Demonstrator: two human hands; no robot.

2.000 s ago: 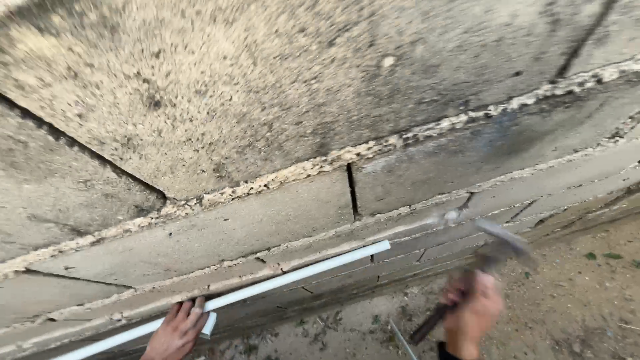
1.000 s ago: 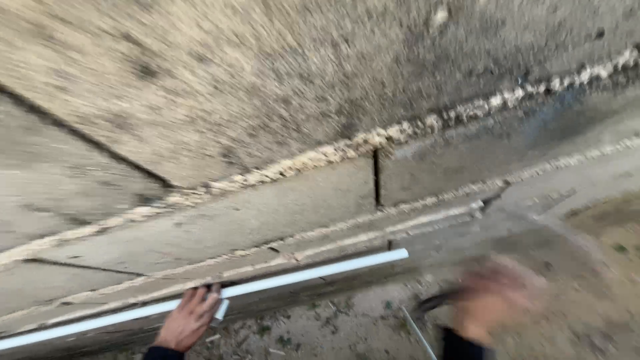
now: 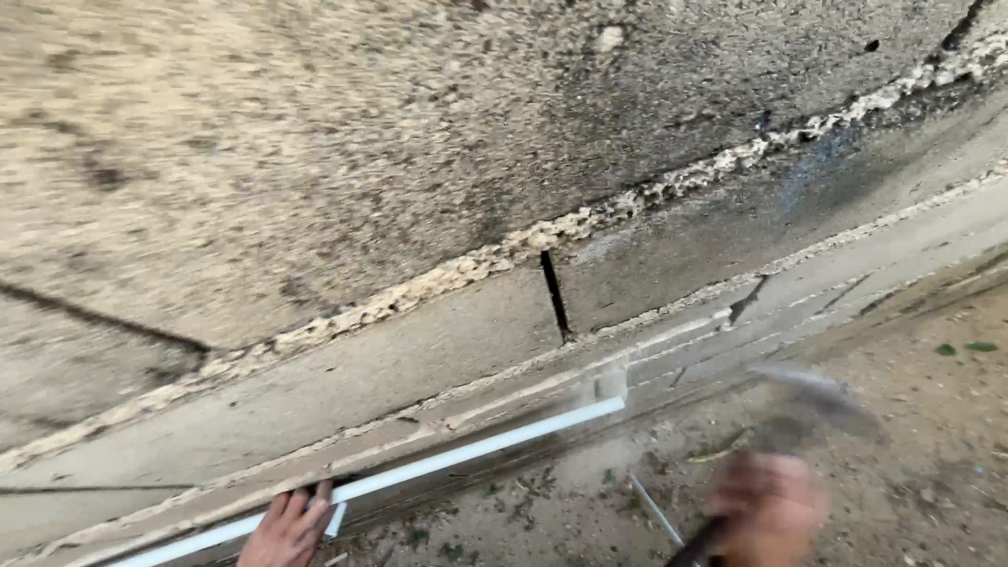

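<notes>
A long white plastic strip (image 3: 480,449) runs slantwise along the lower part of a concrete block wall (image 3: 441,346). My left hand (image 3: 287,524) rests over it at the lower left, fingers against the wall, with a short white piece (image 3: 335,521) beside the fingers. My right hand (image 3: 768,504), blurred, grips the handle of a hammer (image 3: 815,398) at the lower right. The hammer's head is blurred and apart from the wall, right of the strip's upper end. Pale dust hangs near that end.
Rough mortar joints (image 3: 567,224) cross the wall, and a dark vertical gap (image 3: 554,295) splits one course. Below lies bare soil (image 3: 906,457) with leaves and debris. A thin pale rod (image 3: 655,508) lies on the ground left of my right hand.
The hammer head, not discernible a second ago, shows again as a blur above my right hand. Dust has appeared by the strip's upper end. My left hand remains on the strip.
</notes>
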